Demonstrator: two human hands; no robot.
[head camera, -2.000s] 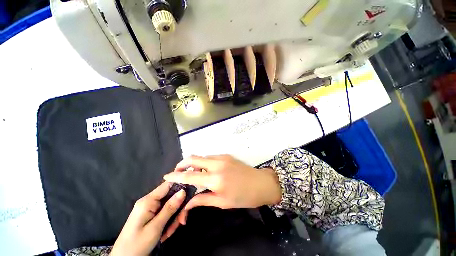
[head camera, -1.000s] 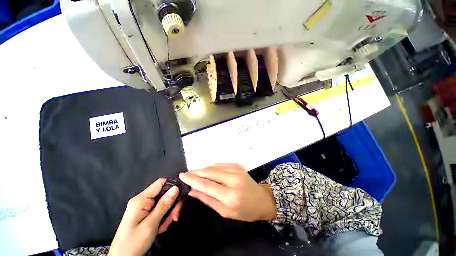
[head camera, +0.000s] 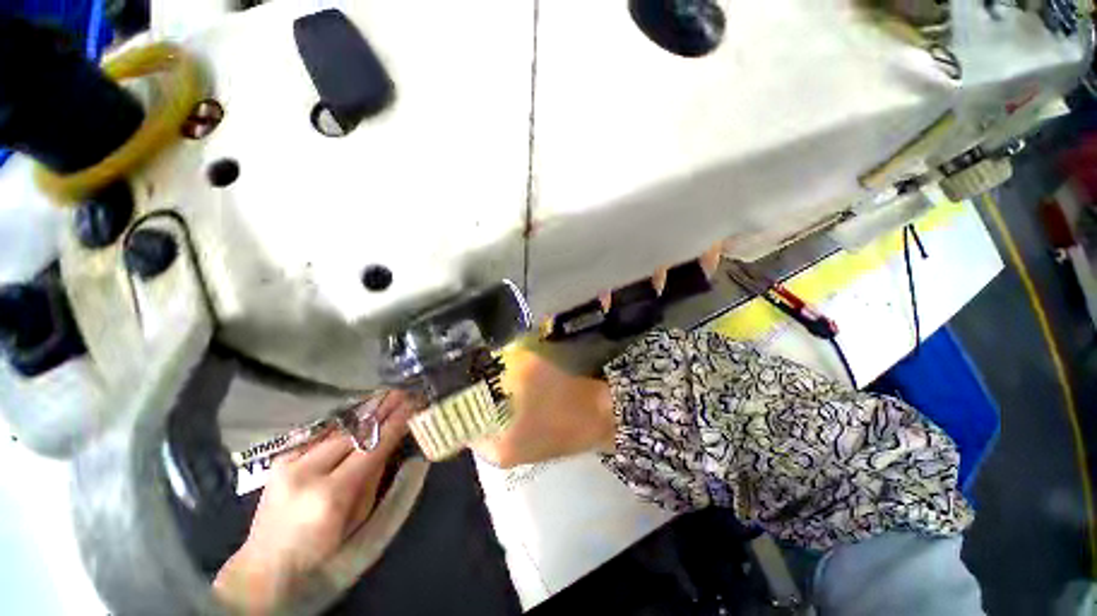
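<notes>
The white sewing machine head (head camera: 421, 181) fills the upper view and hides the needle area. My left hand (head camera: 307, 499) lies on the black fabric panel (head camera: 445, 548), its fingertips running under the head. A sliver of a white patch with dark print (head camera: 255, 478) shows beside that hand. My right hand (head camera: 547, 409) is under the arm, just right of the cream ridged tension dial (head camera: 460, 421). Its fingertips are hidden behind the dial and head, so what either hand holds cannot be seen.
The tan dividers (head camera: 659, 279) with dark pieces show under the arm. Red-and-black snips (head camera: 804, 309) lie on the table's yellow strip to the right. A blue bin (head camera: 962, 391) stands below the table's right side. A black cord lies near the snips.
The view has moved in over the machine head. Both hands have left the spot in front of the table and gone under the head. The small dark piece they held is out of sight.
</notes>
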